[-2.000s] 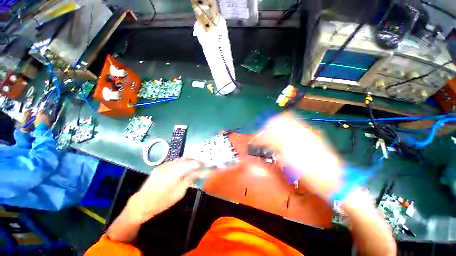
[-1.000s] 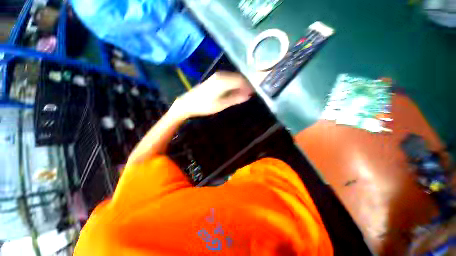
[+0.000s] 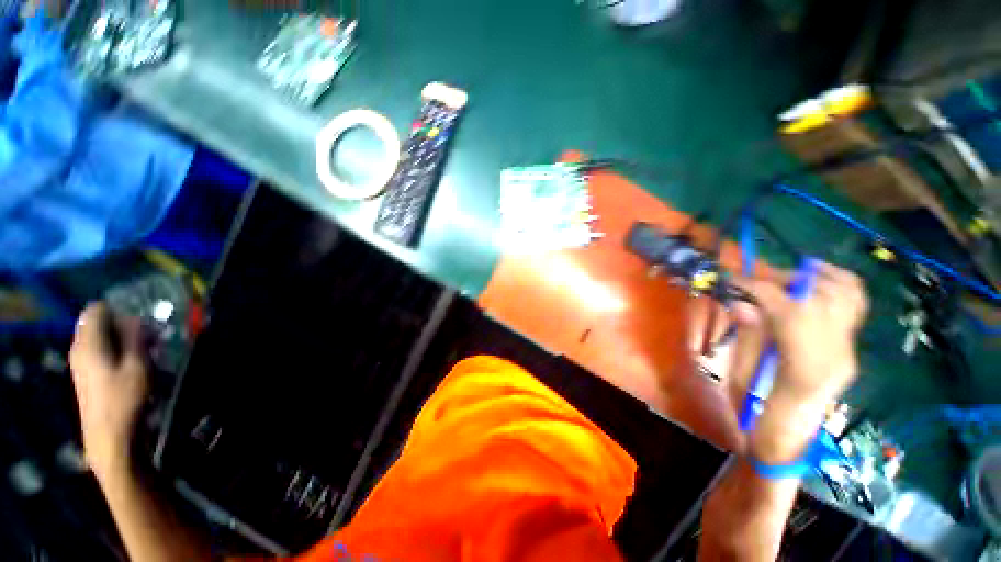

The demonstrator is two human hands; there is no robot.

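Note:
My left hand (image 3: 108,368) is at the far left, below the bench edge, blurred, holding a circuit board (image 3: 162,313) with silver parts. My right hand (image 3: 810,335) is over the right side of the orange-brown fixture plate (image 3: 571,302), with a blue marker pen (image 3: 758,393) held in it. Its fingertips are at the dark leads beside the black connector bar (image 3: 667,250); whether they grip a lead is not clear. A white-looking circuit board (image 3: 546,206) lies at the plate's upper left, touched by neither hand. A blue wrist strap is on my right wrist.
A remote control (image 3: 419,170) and a tape roll (image 3: 358,154) lie left of the plate. More boards (image 3: 307,57) lie at the upper left and lower right. Black trays (image 3: 296,340) are below the bench edge. Blue cable crosses the right. A blue-clothed person (image 3: 88,165) is at the left.
My left hand has moved from the bench edge down to the far left and now has a board. My right hand, out of view a second ago, shows at the fixture. The view has swung right.

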